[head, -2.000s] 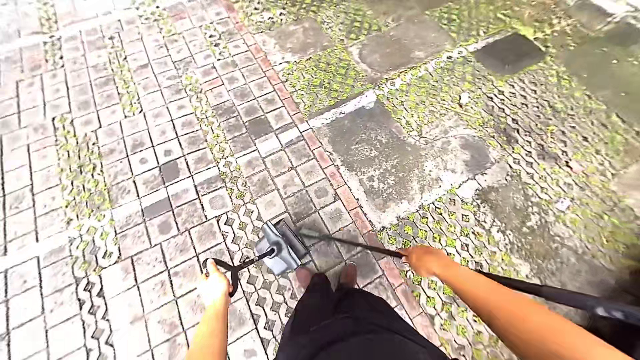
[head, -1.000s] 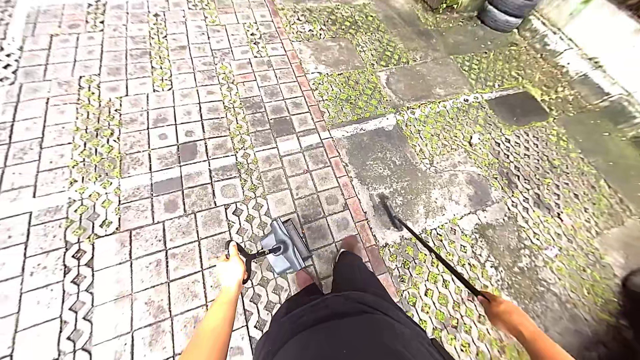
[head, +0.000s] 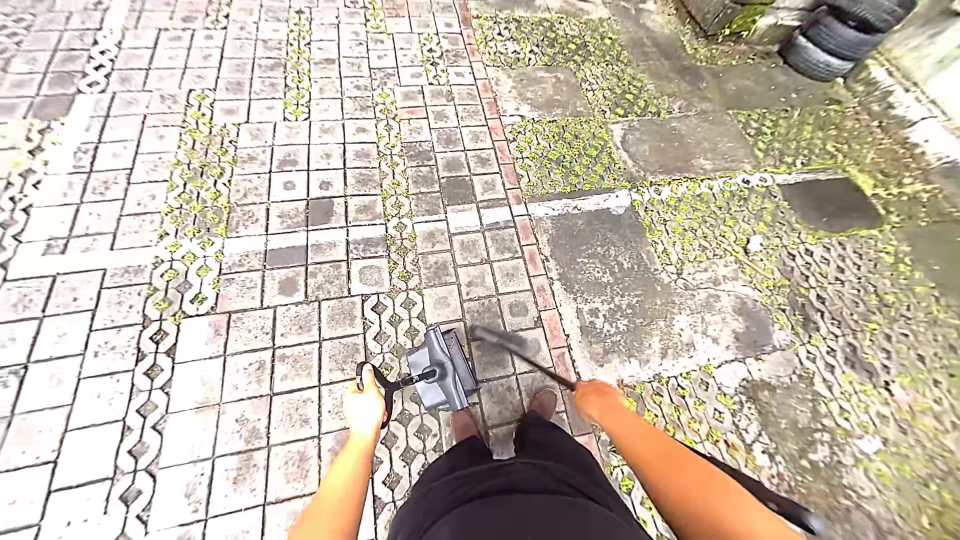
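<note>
My left hand [head: 364, 399] grips the black loop handle of a grey long-handled dustpan [head: 442, 369], which is over the pavers just in front of my feet. My right hand [head: 600, 401] is closed on the dark pole of a broom [head: 506, 341]. The broom's blurred head is just right of the dustpan's open side, over the grey pavers. The rear of the pole runs under my right forearm to the lower right. Whether the dustpan holds anything cannot be made out.
Square pavers [head: 300, 330] with strips of grass blocks spread to the left. A red brick row [head: 534, 262] separates them from mossy concrete slabs [head: 600, 270] on the right. Stacked black tires [head: 832, 41] stand at the upper right beside a pale wall.
The broom head has moved left, from the concrete slab across the brick row to beside the dustpan. My right hand has come in closer to my body. My left hand still holds the dustpan.
</note>
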